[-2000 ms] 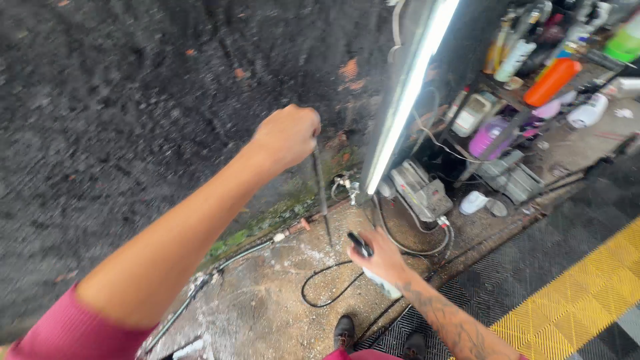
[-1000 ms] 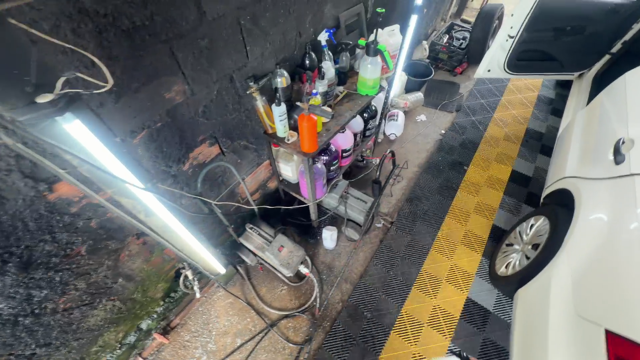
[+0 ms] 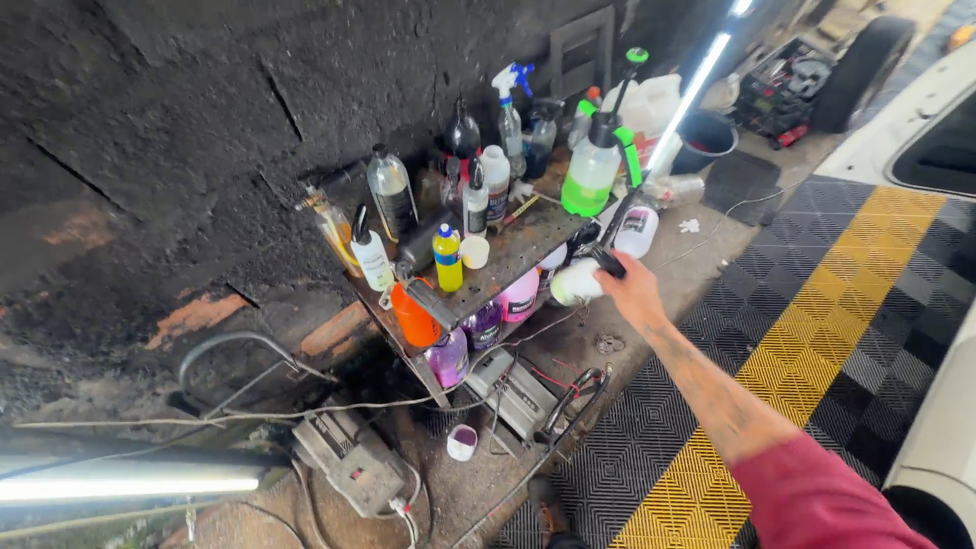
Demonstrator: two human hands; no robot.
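My right hand point(image 3: 630, 288) grips the black top of a white bottle point(image 3: 577, 283), held tilted beside the front edge of a metal shelf point(image 3: 499, 278). My left hand is out of view. On the shelf's upper level stand a pump sprayer with green liquid point(image 3: 589, 179), a spray bottle with a blue and white trigger point(image 3: 510, 126), a bottle of yellow liquid point(image 3: 447, 263), an orange bottle point(image 3: 414, 314) and several others. Jugs of pink liquid point(image 3: 520, 296) and purple liquid point(image 3: 448, 358) stand on the lower level.
Pressure washers point(image 3: 354, 465) sit on the concrete floor near hoses and cables. A cut white container point(image 3: 462, 442) stands nearby. A black bucket point(image 3: 705, 141) is behind the shelf. Lit tube lamps point(image 3: 690, 95) lean there and at lower left. A white car point(image 3: 907, 145) stands right, beside floor tiles point(image 3: 801, 305).
The view has swung from the wall and floor to the shelf. My right hand, out of view one second ago, is now beside the shelf with the bottle; my left hand has left the view.
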